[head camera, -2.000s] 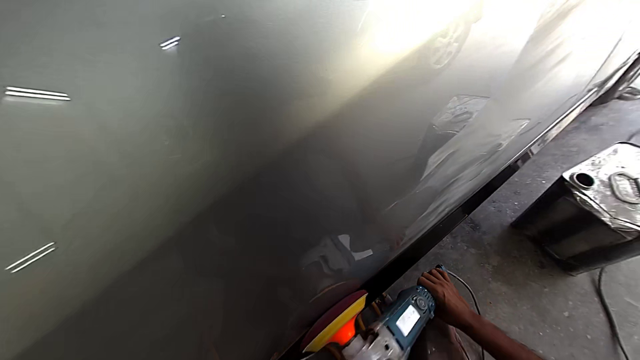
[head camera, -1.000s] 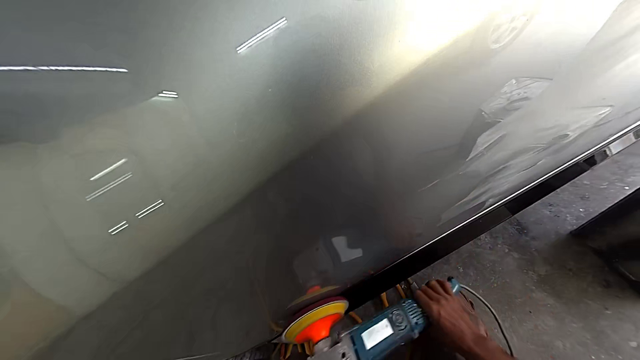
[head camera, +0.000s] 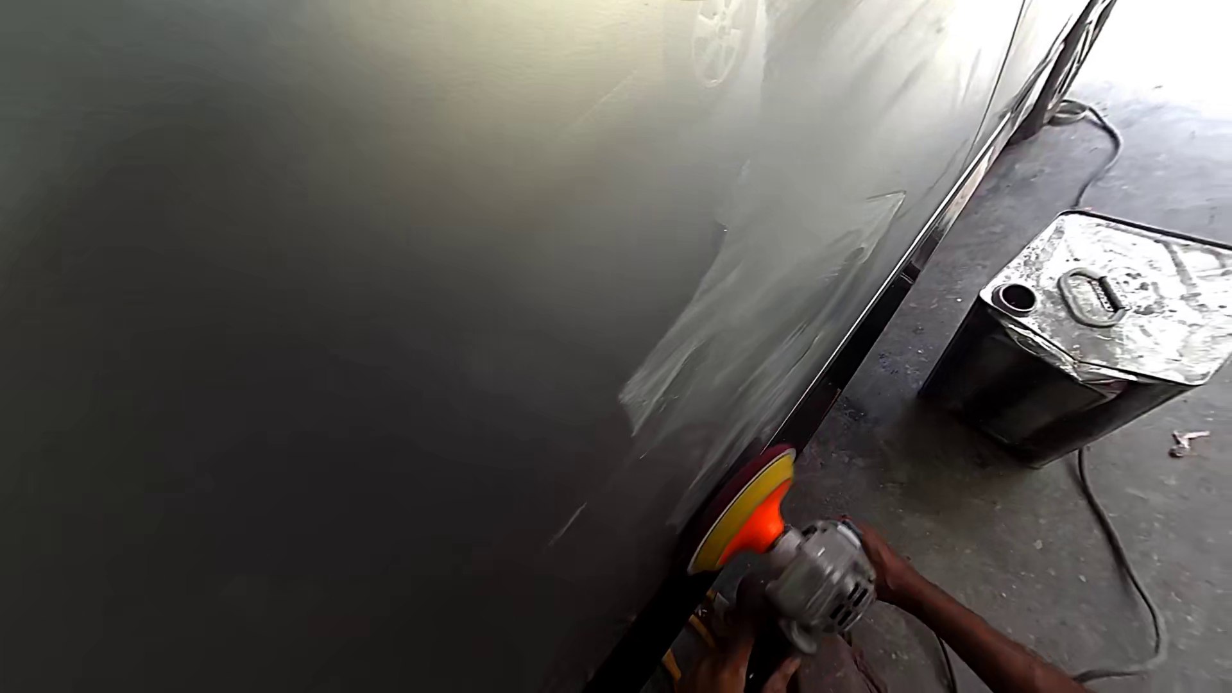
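An angle polisher with a grey metal gear head (head camera: 823, 582) is in both my hands at the lower right. Its orange backing plate (head camera: 760, 525) carries a yellow-edged pad (head camera: 741, 510), tilted with its face against the lower part of a glossy dark car body panel (head camera: 385, 385). My right hand (head camera: 876, 558) grips the polisher from the right, partly hidden behind the housing. Low in the frame, my left hand (head camera: 722, 664) is closed around a dark part of the tool below the gear head, its fingers partly hidden. Whitish smears or reflections show on the panel above the pad.
A dented metal can (head camera: 1136, 298) with a top handle and round opening stands on the concrete floor (head camera: 962, 500) to the right. A cable (head camera: 1121, 539) curves over the floor beside it. The panel's dark lower trim (head camera: 866, 332) runs diagonally up to the right.
The polisher has turned, so its gear head now faces the view instead of its blue body. My left hand has come into view. The view has shifted, bringing the whole can back in.
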